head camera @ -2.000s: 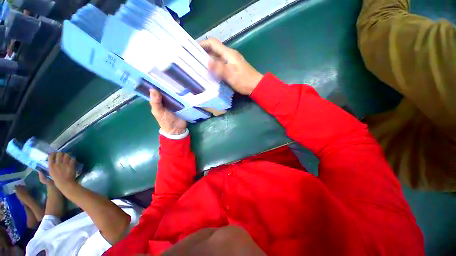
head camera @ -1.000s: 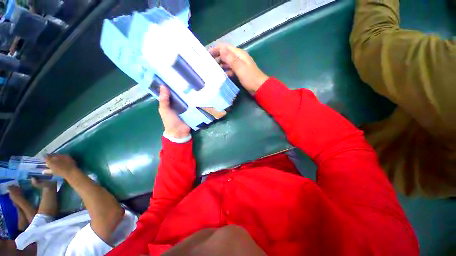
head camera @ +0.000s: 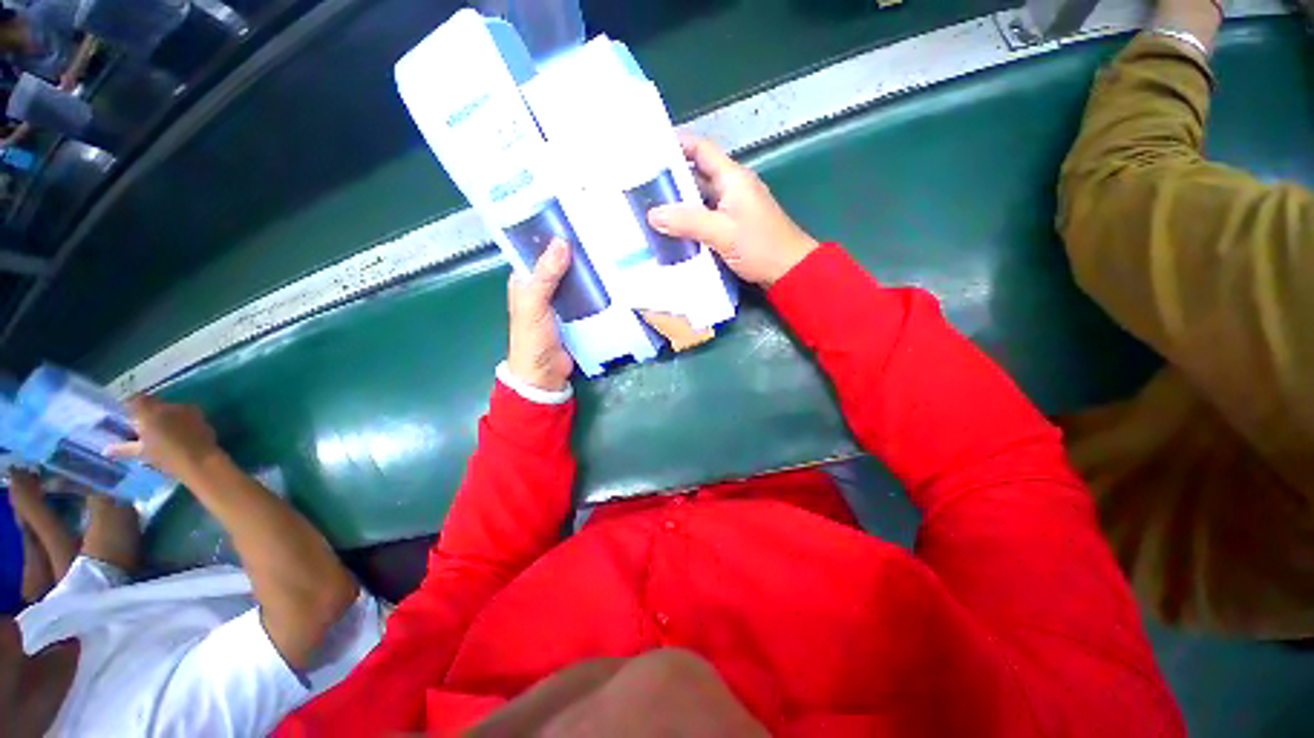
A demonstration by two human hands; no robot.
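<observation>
A stack of flat window boxes, pale blue-white with two dark grey windows and notched flaps at the lower end, is held upright over the bench edge. A small tan tab shows between the lower flaps. My left hand grips the stack's left side, its thumb on the left window. My right hand grips the right side, its thumb over the right window and its fingers at the edge, partly hidden.
The glossy green bench edge runs below a pale side rail, with dark green belt beyond. A worker in white holds bluish boxes at left. A brown-sleeved arm rests at right. Translucent bluish items lie behind the stack.
The stack has moved right and turned more upright. Its fanned layered edges now look squared together. My right thumb has come onto its front face. The neighbour's boxes have shifted.
</observation>
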